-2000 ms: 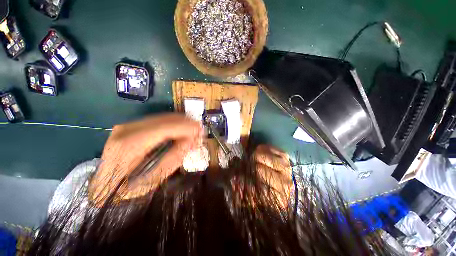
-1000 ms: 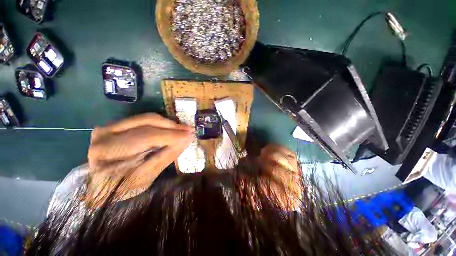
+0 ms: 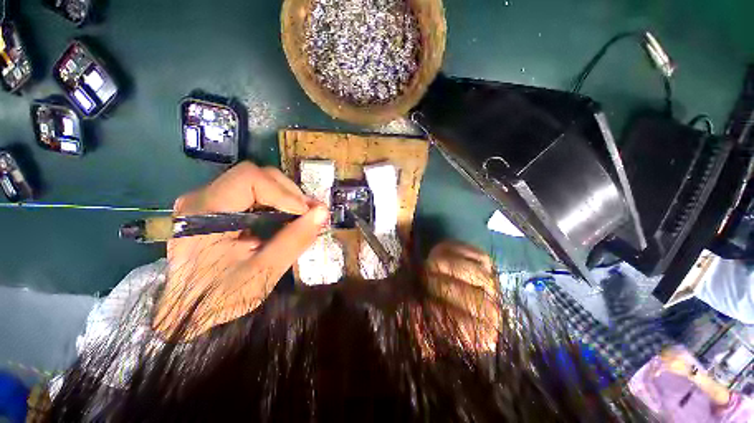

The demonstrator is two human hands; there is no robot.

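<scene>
A small black watch housing (image 3: 353, 205) sits between two white pads on the tan soldering jig (image 3: 347, 147). My left hand (image 3: 248, 248) is left of it, fingertips at the housing's left edge, shut on a slim black pen-like tool (image 3: 217, 223) with a tan end pointing left. The metal tip of the soldering iron (image 3: 374, 238) slants over the housing from the lower right. My right hand (image 3: 459, 285) is low right of the jig, partly hidden by hair. Its grip on the iron is hidden. A thin pale solder line (image 3: 91, 206) runs to my left hand.
A round tan bowl (image 3: 298, 70) of metal shavings stands behind the jig. A black tilted hood (image 3: 529, 157) stands to the right, with a black ribbed box (image 3: 674, 182) beyond. Loose housings (image 3: 210, 129) lie left. A person in pink (image 3: 674, 388) is at lower right.
The pen-like tool now lies level across my left hand, its tan end showing at left. The iron tip is over the housing again, after sitting right of it. A pink-clothed person has appeared.
</scene>
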